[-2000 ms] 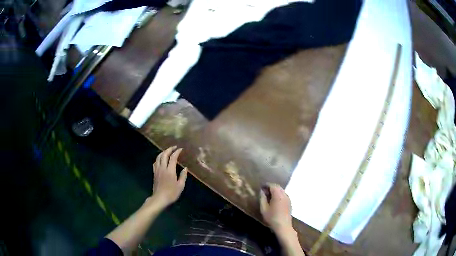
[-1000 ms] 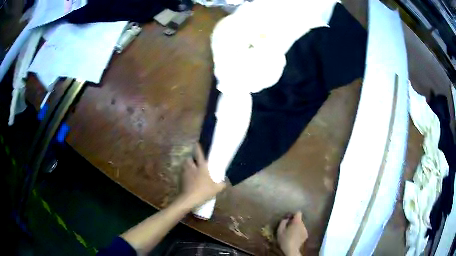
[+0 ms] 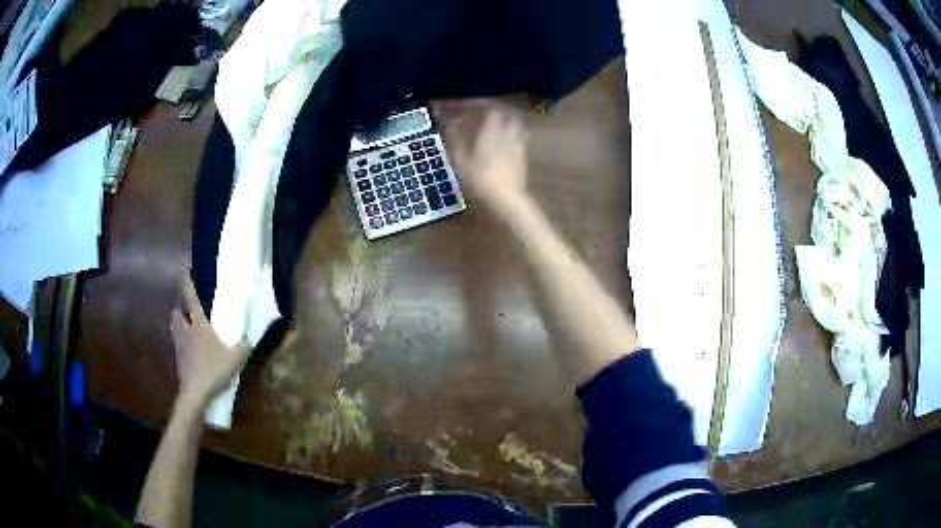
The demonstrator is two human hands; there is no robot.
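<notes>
My left hand (image 3: 206,356) grips the lower end of a cream fabric strip (image 3: 245,248) near the table's front edge. Black fabric (image 3: 475,46) lies beneath and beside the strip and spreads across the back. A silver calculator (image 3: 406,186) lies on the brown table, its top close to the black fabric. My right hand (image 3: 492,150) is blurred, just right of the calculator; its fingers are too blurred to read.
A white pattern sheet (image 3: 676,237) with a wooden ruler (image 3: 725,237) on it lies at the right. Crumpled cream scraps (image 3: 841,237) lie beyond it. White paper (image 3: 62,217) and a small clear-grey object (image 3: 121,155) are at the left.
My left hand has moved left with the cream strip and black fabric. The calculator now shows. My right hand has reached forward from the table's front edge.
</notes>
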